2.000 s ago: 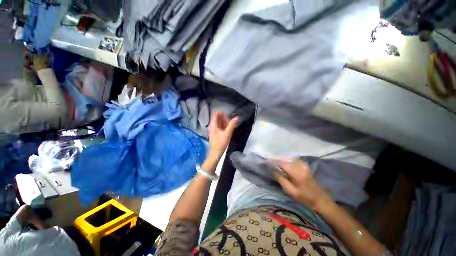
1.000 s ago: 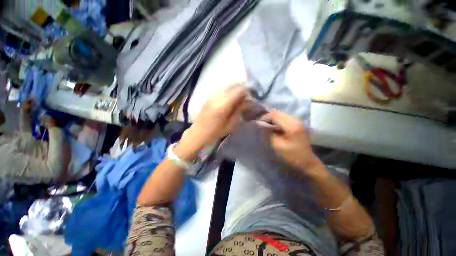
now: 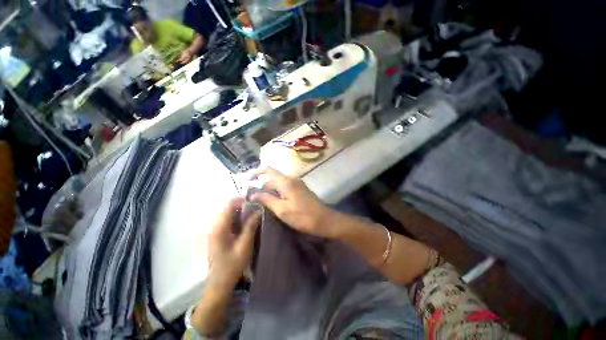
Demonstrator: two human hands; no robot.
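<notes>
A grey garment panel [image 3: 286, 272] hangs from the machine bed's front edge over my lap. My left hand [image 3: 232, 242] is at the panel's upper left edge, thumb and fingers around the cloth's edge, slightly blurred. My right hand [image 3: 287, 199] pinches the panel's top edge close to the needle area. The white sewing machine [image 3: 302, 86] with a teal stripe stands just beyond my hands. The presser foot and needle are too small and blurred to tell. Red and yellow handled snips [image 3: 309, 142] lie on the bed to the right of the needle area.
A thick fanned stack of grey pieces [image 3: 119, 219] lies left of the machine. A second grey pile [image 3: 518, 206] is at the right, lower than the bed. A control panel [image 3: 408, 123] is on the table edge. A person in a yellow-green top [image 3: 166, 41] sits behind, at the upper left.
The view has swung up to show the whole machine. Both hands have stayed on the cloth and now hold its edge near the needle area; the left hand was empty two seconds ago.
</notes>
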